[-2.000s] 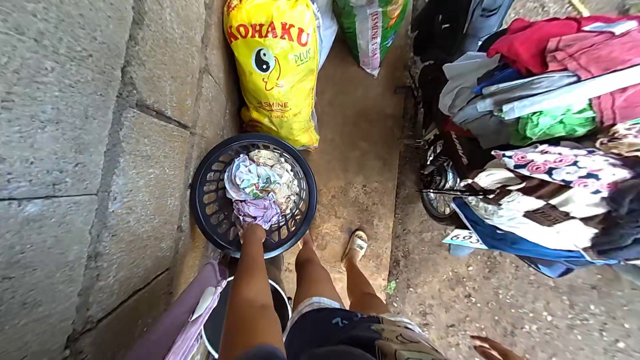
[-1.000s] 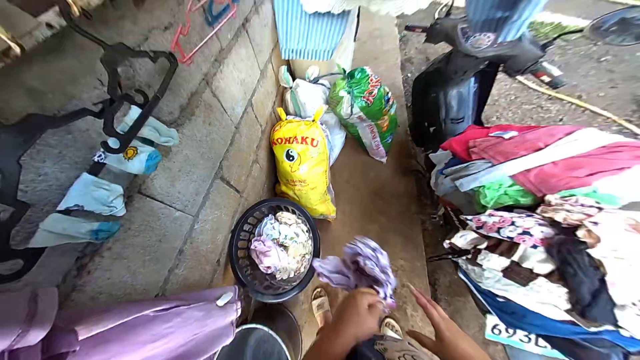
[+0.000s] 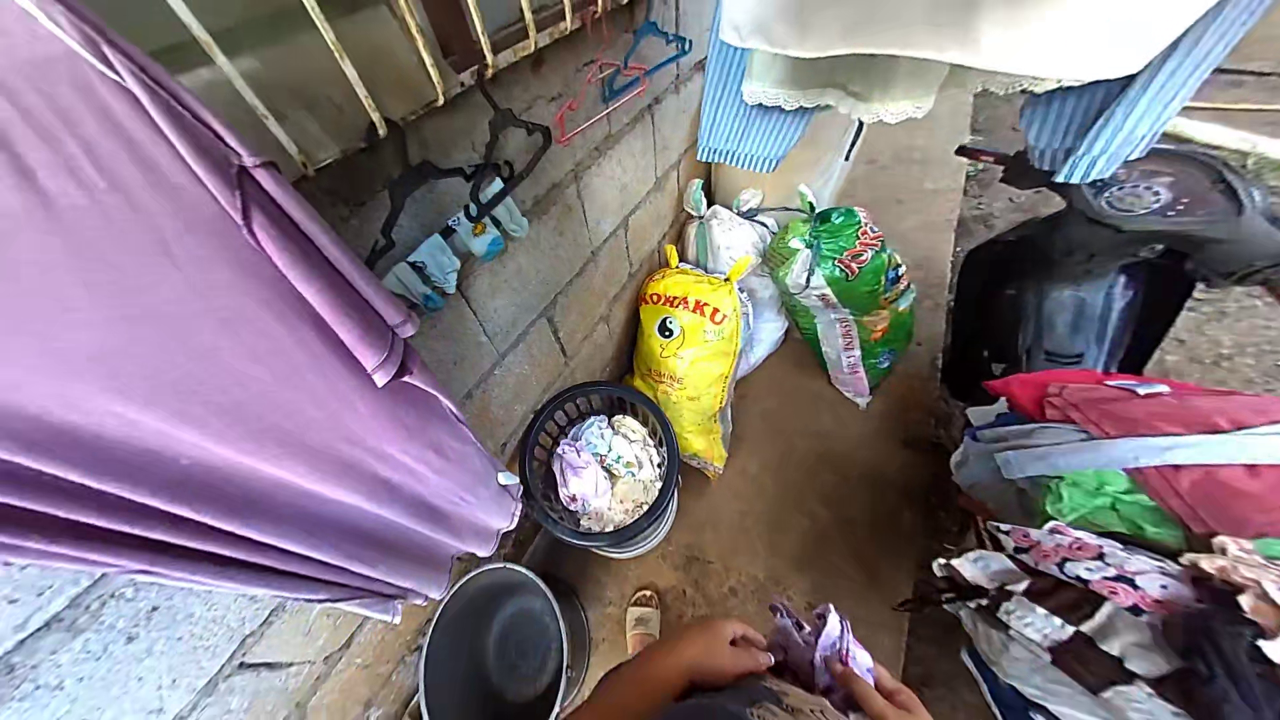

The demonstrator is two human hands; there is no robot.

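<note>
A bunched purple cloth (image 3: 820, 640) is in front of my body at the bottom of the head view. My right hand (image 3: 875, 692) grips its right side, the thumb against the fabric. My left hand (image 3: 722, 650) is at its left edge, fingers bent toward it; whether they pinch it I cannot tell. Up and to the left stands a black plastic laundry basket (image 3: 535, 450) with crumpled light and lilac clothes (image 3: 610, 470) in it, set on a pale container. A dark, empty-looking bucket (image 3: 500, 640) stands below the basket.
A purple curtain-like cloth (image 3: 250, 330) hangs at left. Hangers (image 3: 515, 150) with socks (image 3: 435, 262) hang by the block wall. Yellow (image 3: 688, 350) and green (image 3: 845, 290) sacks stand beyond the basket. At right, piled clothes (image 3: 1120, 490) lie beside a motorcycle (image 3: 1080, 270); striped cloth (image 3: 750, 100) hangs above.
Two seconds ago a hand reached into the basket at the purple cloth. The cloth then came out in a hand, and now sits bunched low before my body. The view has swung left and up.
</note>
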